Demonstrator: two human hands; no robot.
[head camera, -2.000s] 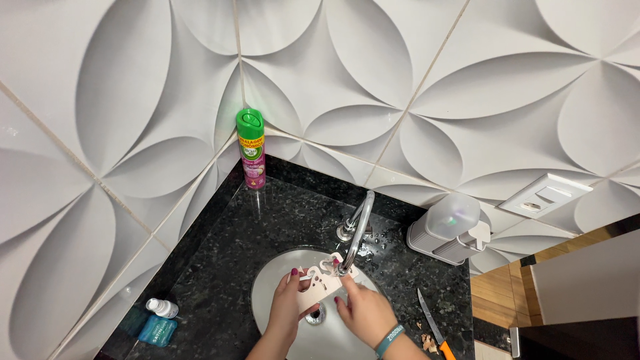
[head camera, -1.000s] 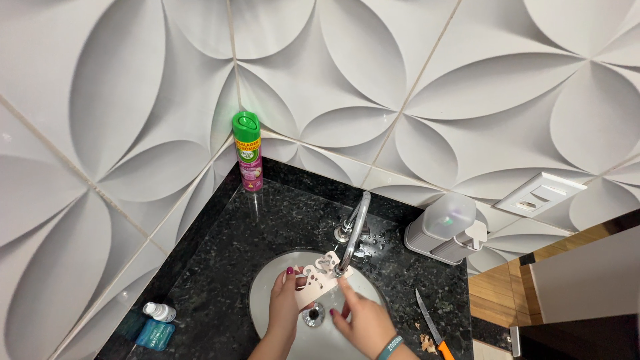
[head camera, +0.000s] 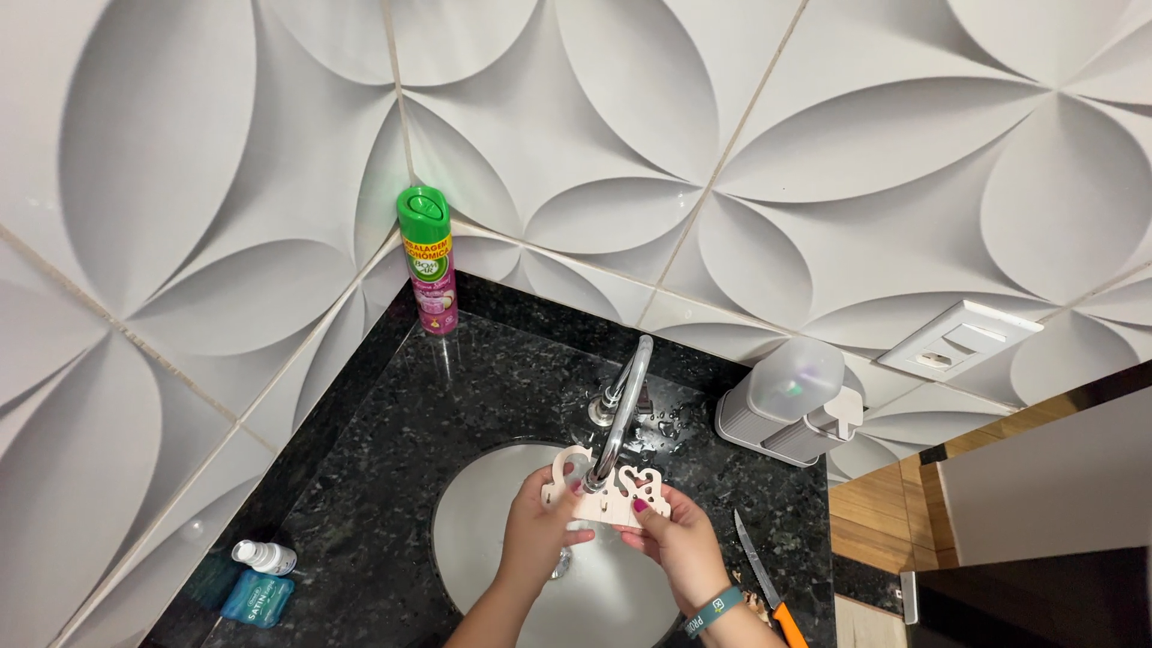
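A pale cut-out plaque with letter shapes and small slots is held between both hands, just under the spout of the chrome faucet. My left hand grips its left end. My right hand, with a teal wristband, grips the right end, thumb on the front face. Below them lies the white oval sink with its metal drain. Whether water is running cannot be told.
A green-capped air freshener can stands in the back corner. At right are a soap dispenser and an orange-handled knife beside brown scraps. Small bottles, one white and one teal, sit lower left on the black granite counter.
My right hand has moved from near the spout tip to the plaque's right end and now grips it. The plaque shows more of its front, with its letter shapes on both sides of the spout.
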